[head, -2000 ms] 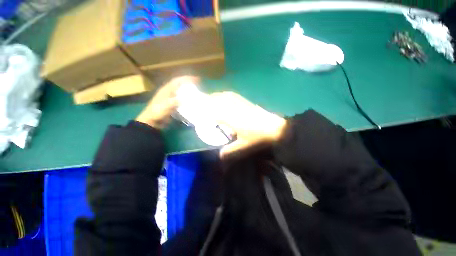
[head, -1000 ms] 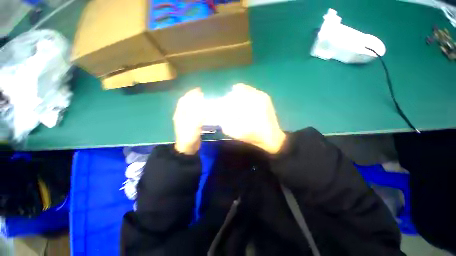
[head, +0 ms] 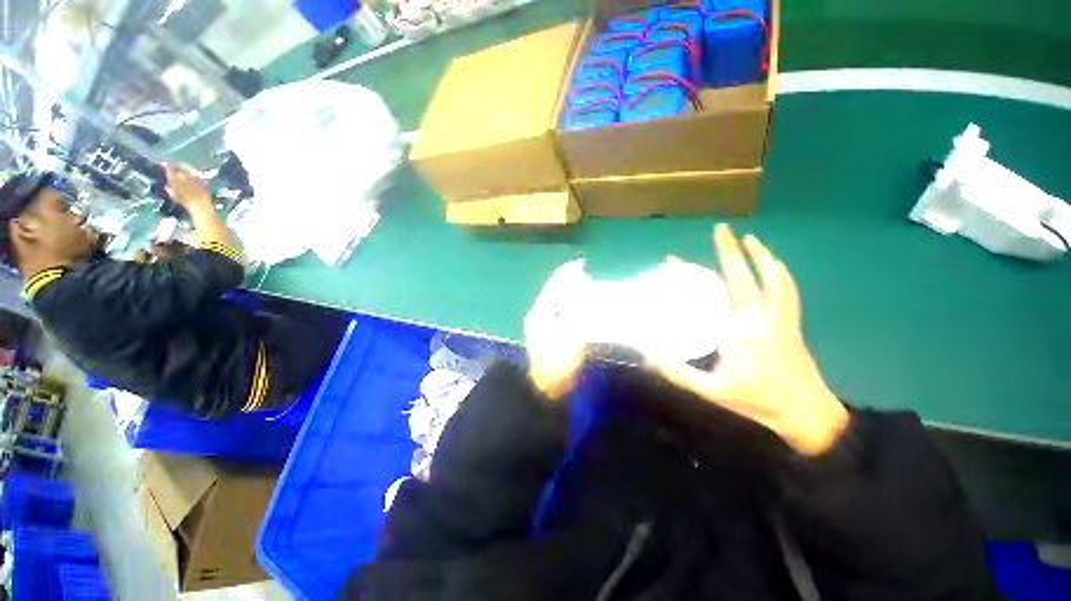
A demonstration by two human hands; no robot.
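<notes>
A glaring white housing (head: 640, 315) is held between my two hands over the front edge of the green bench. My left hand (head: 554, 335) is closed around its left end. My right hand (head: 763, 352) is at its right end, with the thumb under it and the upper fingers raised and spread. Glare hides the housing's details and the exact finger contact. Another white housing (head: 992, 206) lies on the bench at the right, with part of a black cable at its end.
An open battery carton (head: 669, 147) with blue packs stands behind my hands. A plastic bag of parts (head: 311, 164) lies at the left. A blue bin (head: 364, 434) with white parts is below the bench edge. A person (head: 141, 305) works at the far left.
The view has swung left, so the bench things appear further right and the neighbouring person now shows. My right fingers have lifted and spread; the housing remains between my hands.
</notes>
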